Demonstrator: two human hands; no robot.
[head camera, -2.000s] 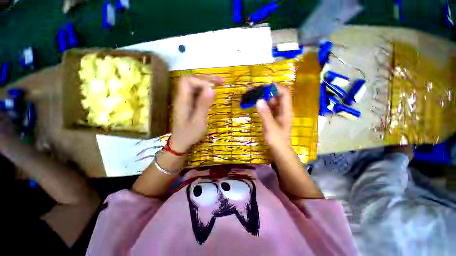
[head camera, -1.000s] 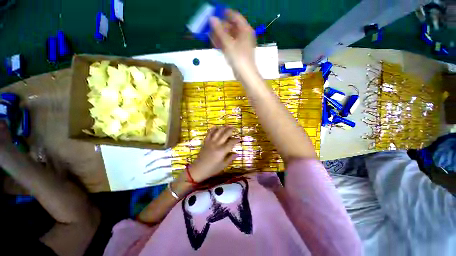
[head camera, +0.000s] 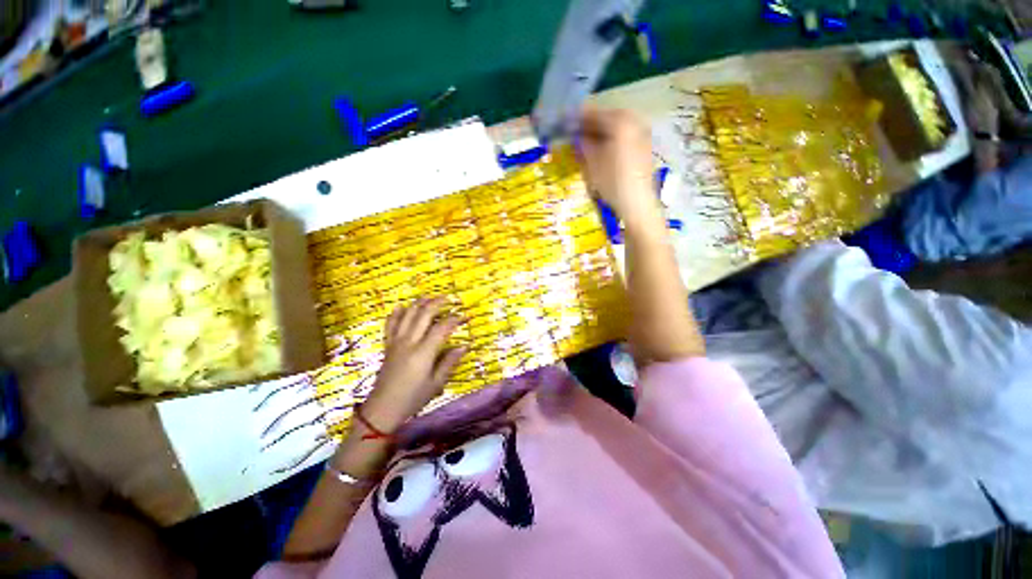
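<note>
My left hand lies with spread fingers on the lower part of the gold taped sheet, which is crossed by thin dark wires, and holds nothing. My right hand is over the sheet's upper right corner, at the pile of blue cells. Its fingers are blurred, and whether they hold a cell cannot be told. The hand and wrist hide part of the pile. A blue cell with a white side lies just left of my right hand.
A cardboard box of pale-yellow pads stands left. A white board lies under the sheet. The green surface beyond bears scattered blue cells. A grey bar slants down near my right hand. Another gold wired sheet and people are at the sides.
My right hand has moved from over the green surface, where it held a blue pack, to the pile at right. My left hand stays on the sheet. The camera view has tilted and shifted.
</note>
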